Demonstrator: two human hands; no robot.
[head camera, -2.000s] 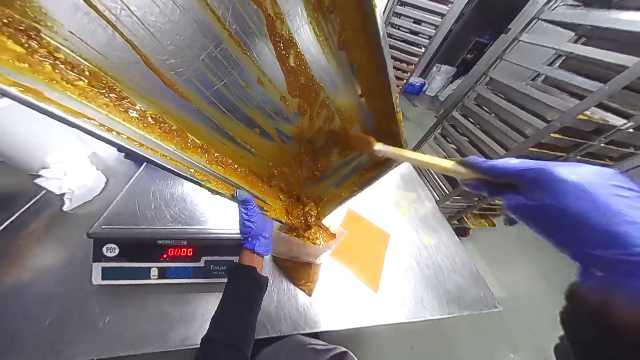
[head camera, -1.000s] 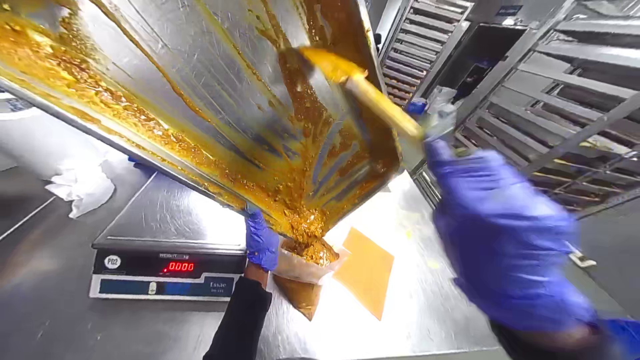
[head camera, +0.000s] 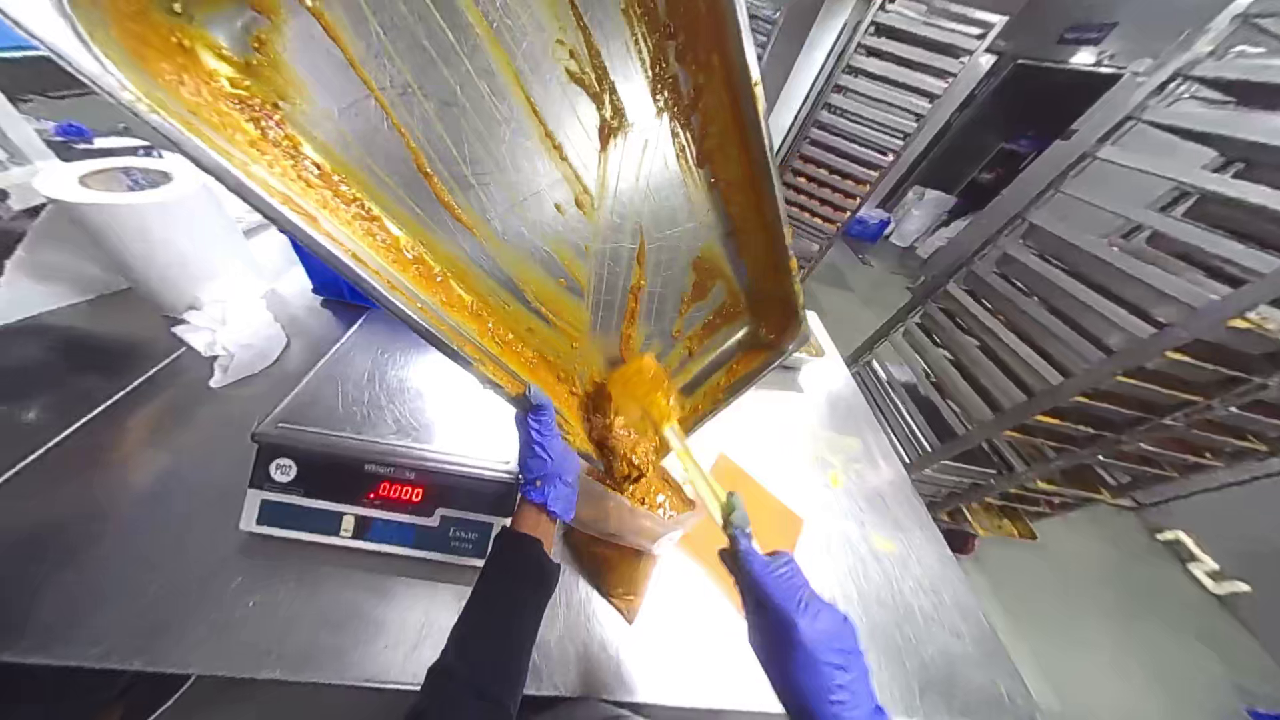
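Observation:
A large metal tray (head camera: 520, 130), smeared with orange-brown sauce, is tilted so its low corner sits over a clear plastic bag (head camera: 615, 572) partly filled with the sauce. My left hand (head camera: 547, 455), in a blue glove, is at the tray's lower edge beside the bag's mouth; what its fingers grip is partly hidden. In my gloved right hand (head camera: 790, 620) is the handle of a spatula (head camera: 692, 468). Its coated blade rests among thick sauce (head camera: 625, 450) at the tray's corner, above the bag.
A digital scale (head camera: 380, 500) stands left of the bag on the steel table (head camera: 150, 600). Behind it are a paper roll (head camera: 150, 230) and a blue object (head camera: 325, 275). An orange sheet (head camera: 765, 505) lies right of the bag. Metal racks (head camera: 1080, 290) stand at the right.
My right hand has come down and inward from the right, bringing the spatula blade from higher on the tray to its low corner. My left hand stays at the tray's edge.

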